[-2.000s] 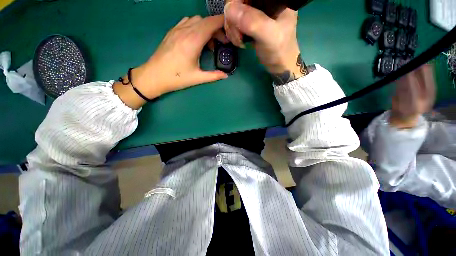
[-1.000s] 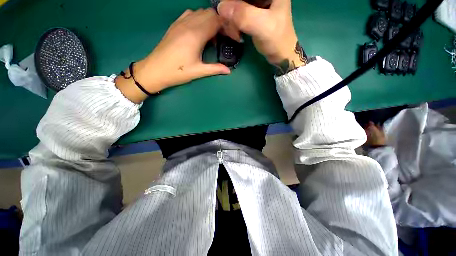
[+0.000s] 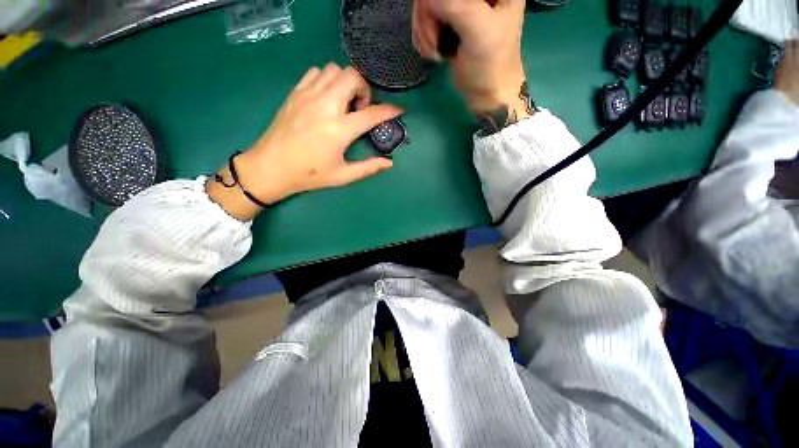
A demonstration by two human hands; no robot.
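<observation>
A small black watch unit (image 3: 387, 135) lies on the green mat between the thumb and fingers of my left hand (image 3: 317, 136), which holds it at its left side. My right hand (image 3: 482, 44) is closed around the black electric screwdriver (image 3: 448, 40), over the right edge of the dark round screw dish (image 3: 383, 44). Most of the screwdriver is hidden in the fist or cut off by the top edge. Its black cord (image 3: 604, 138) curves over my right forearm.
A dish of loose screws (image 3: 115, 154) and a crumpled white wipe (image 3: 44, 174) lie at the left. A clear bag (image 3: 258, 21) is at the top. Rows of black units (image 3: 654, 64) are at the right, near another person's sleeve (image 3: 734, 219).
My right hand and the screwdriver have moved away from the unit to the dark dish. The view has shifted, showing more of the bench's far side. The neighbour's arm has moved up onto the bench.
</observation>
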